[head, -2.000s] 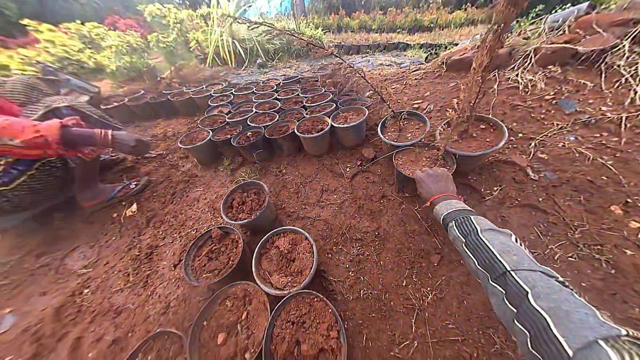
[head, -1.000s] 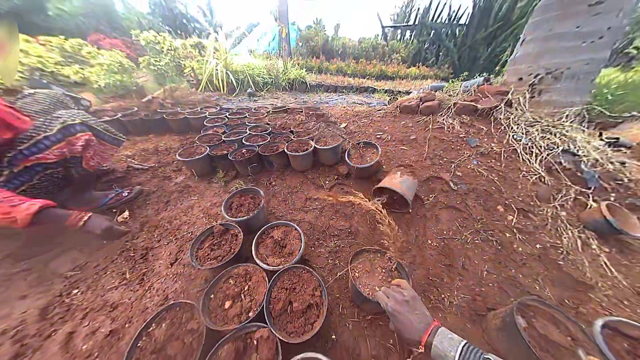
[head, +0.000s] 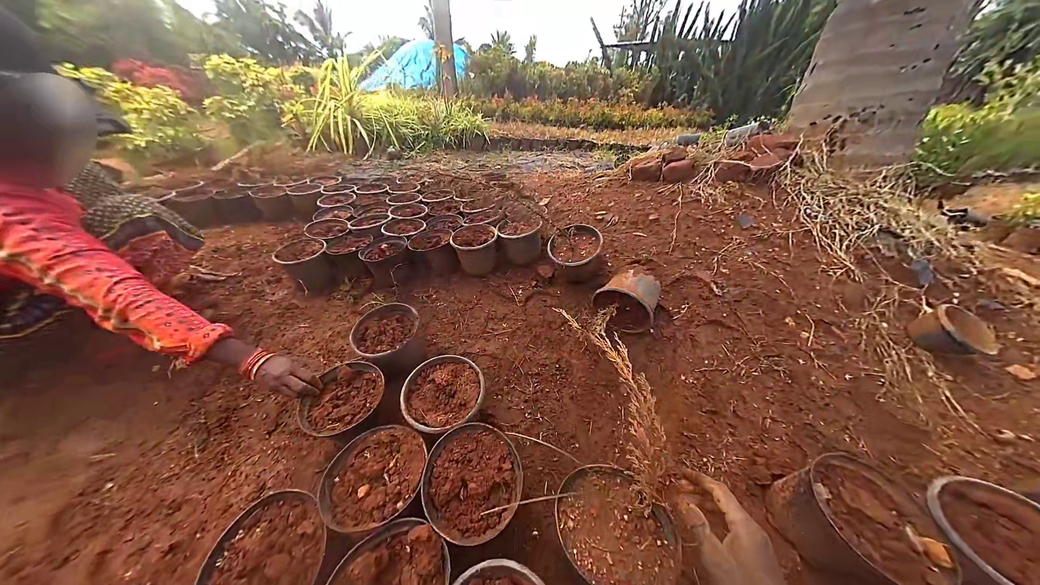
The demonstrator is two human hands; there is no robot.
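My right hand (head: 727, 532) is at the bottom right, fingers apart, beside the rim of a soil-filled pot (head: 617, 532) with a dried brown plant (head: 638, 398) in it. Whether the fingers touch the rim cannot be told. My left hand is out of view. Left of that pot stands a cluster of pots filled with red soil, among them one pot (head: 473, 483) close by. A co-worker's hand (head: 286, 375), at the end of a red sleeve, touches the rim of another pot (head: 343, 400) in the cluster.
Many pots (head: 475, 248) stand in rows farther back, with a single pot (head: 575, 248) at their right. A pot (head: 630, 299) lies tipped on its side. More pots (head: 869, 512) are at the lower right. Dry roots (head: 845, 219) spread below a tree trunk (head: 881, 81).
My right hand held the rim of a pot near the back pots, then one in the foreground; its fingers are now apart. The co-worker's hand has moved right, onto a pot rim.
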